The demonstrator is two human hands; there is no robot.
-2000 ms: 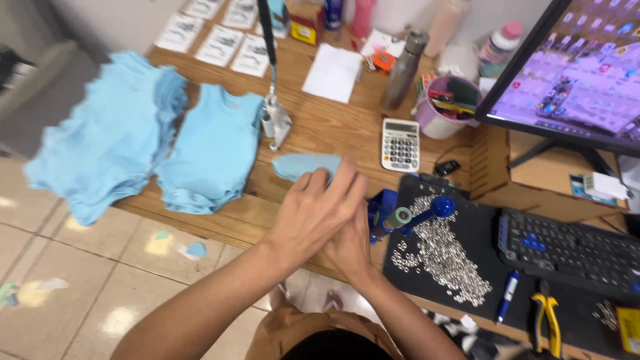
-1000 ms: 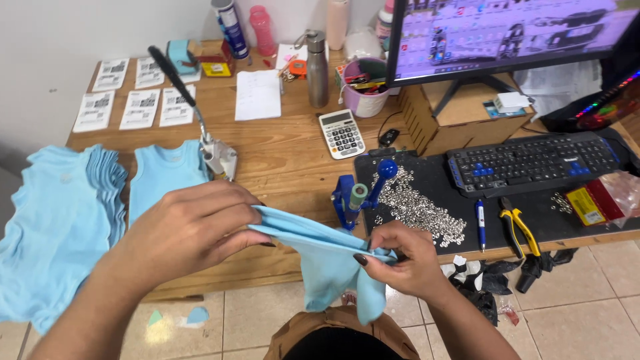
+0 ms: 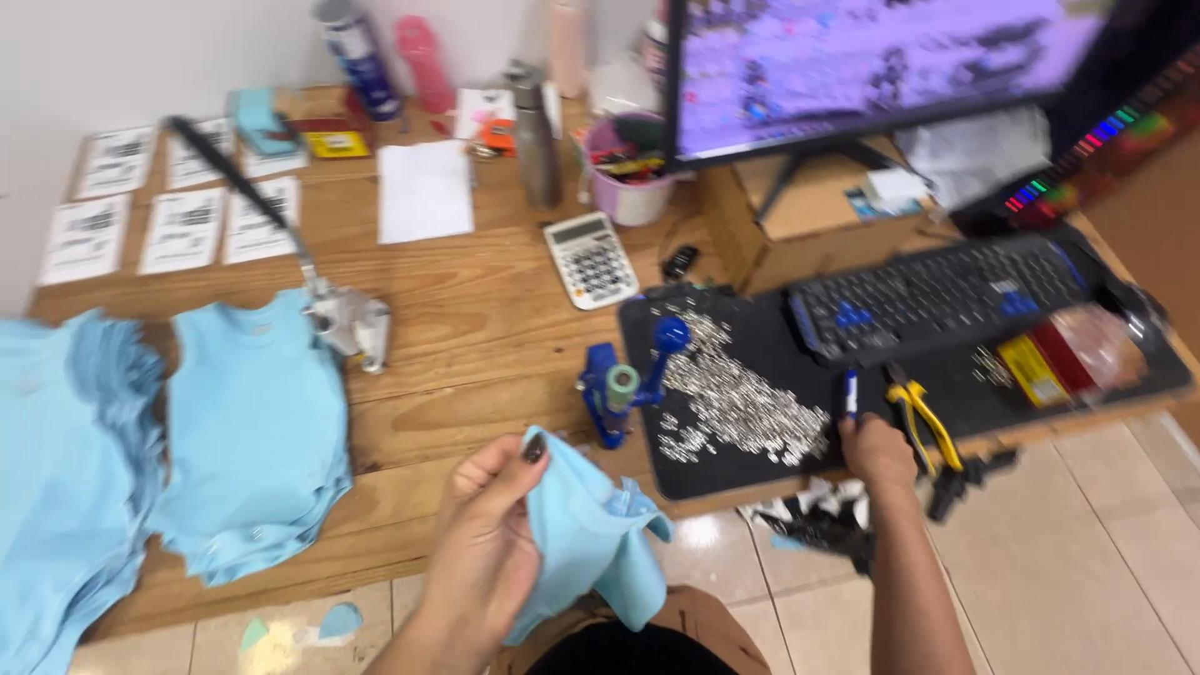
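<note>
Low in the centre of the head view, my left hand (image 3: 492, 534) pinches a light blue baby garment (image 3: 591, 534) between thumb and fingers, and the cloth hangs down over my lap. My right hand (image 3: 877, 455) is at the front of the black mat, its fingers closed on the lower end of a blue pen (image 3: 851, 394). Beside it lie pliers with yellow handles (image 3: 926, 412). A heap of small metal snap parts (image 3: 741, 403) is spread on the mat. Between the hands, a blue hand press (image 3: 609, 394) stands at the mat's left edge.
Folded blue bodysuits (image 3: 253, 431) and a larger pile (image 3: 66, 469) are at left, near a long-handled metal press (image 3: 352, 323). Printed cards (image 3: 84, 239), a calculator (image 3: 592, 261), a steel bottle (image 3: 536, 141), a keyboard (image 3: 937, 291) and a monitor (image 3: 872, 75) stand or lie behind.
My right hand has let go of the garment and moved right to the pen. My left hand still holds the cloth, which both hands held one second ago.
</note>
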